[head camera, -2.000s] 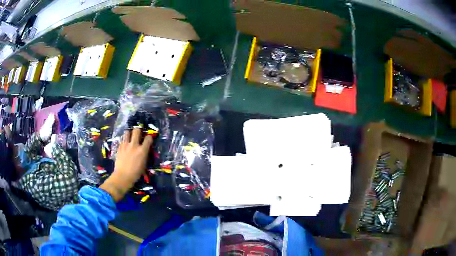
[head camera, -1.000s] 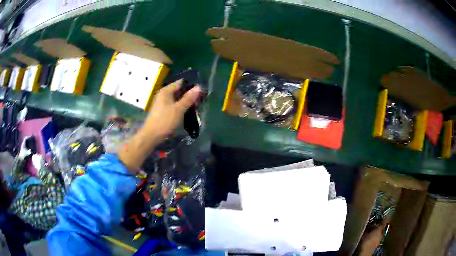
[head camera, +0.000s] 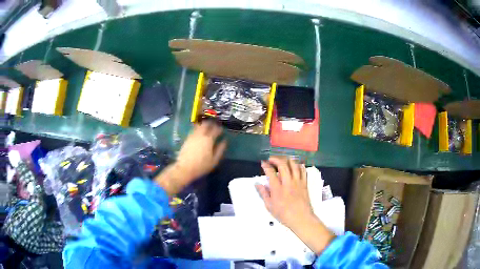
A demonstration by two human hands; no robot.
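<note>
An open gift box [head camera: 272, 107] with yellow side walls stands on the belt in front of me, holding bagged accessories [head camera: 237, 103]. My left hand [head camera: 202, 149] is at its near left edge, slightly blurred, fingers bent; small red ends and black cable show just beyond the fingertips inside the box. My right hand [head camera: 287, 192] lies with fingers spread on the stack of white inserts [head camera: 237, 236]; whether it grips one is not clear. Bagged AV cables [head camera: 73, 184] with red, yellow and white plugs are heaped at the left.
A black box [head camera: 295, 103] lies on a red card [head camera: 295, 137] beside the gift box. Boxes covered by white inserts [head camera: 105, 97] stand left, more open boxes [head camera: 383, 118] right. A carton [head camera: 363, 194] holds small silver-green pieces. A neighbour in a checked sleeve [head camera: 31, 226] is at left.
The boxes now appear further left. My left hand has moved from the dark item beside the box to the box's near edge. My right hand has moved from the carton onto the white inserts.
</note>
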